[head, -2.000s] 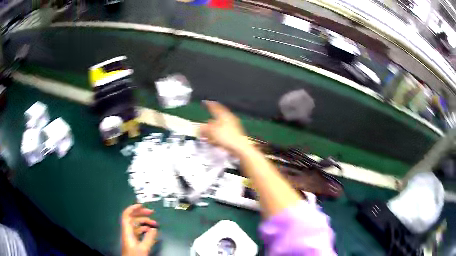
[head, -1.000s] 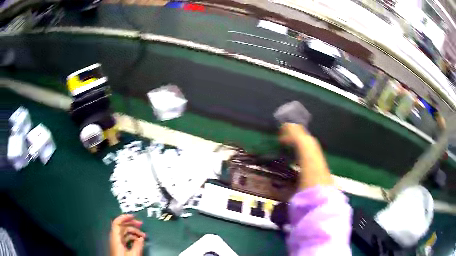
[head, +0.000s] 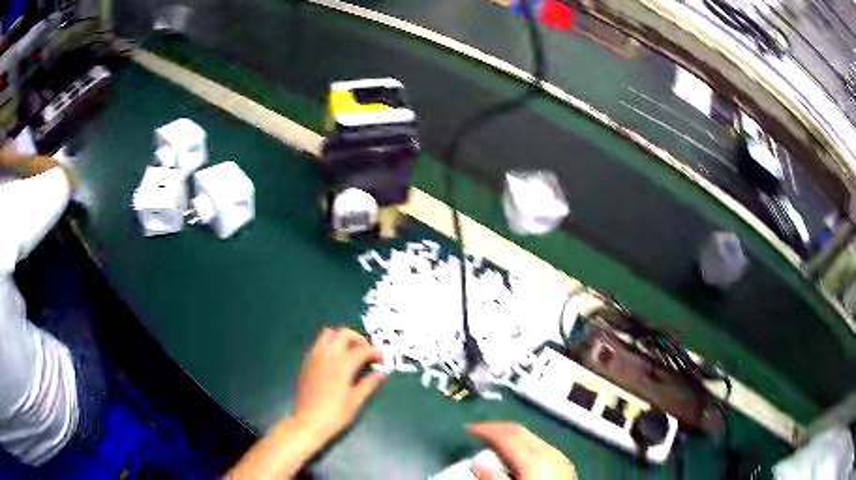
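A loose pile of small white clips [head: 422,314] lies on the green bench. My left hand [head: 336,380] is at the pile's near left edge, fingers curled but apart, with nothing visible in it. My right hand [head: 530,455] is cut off by the bottom edge, its fingers over a white object [head: 469,467], also cut off. Whether it grips this object or only touches it is not clear. Three white cube adapters [head: 225,197] stand together at the left of the bench. A hanging black cable crosses the view and its plug [head: 472,356] ends over the pile.
A black and yellow unit [head: 371,155] stands behind the pile. A white multi-socket strip [head: 601,401] and brown strip [head: 638,366] with tangled cord lie right. Two cubes [head: 535,202] are on or beside the dark belt [head: 610,183]. A neighbour's white sleeve [head: 33,375] is left.
The view has turned left. My right hand has come back from the cube on the belt to the bottom edge. My left hand has moved up to the pile's edge.
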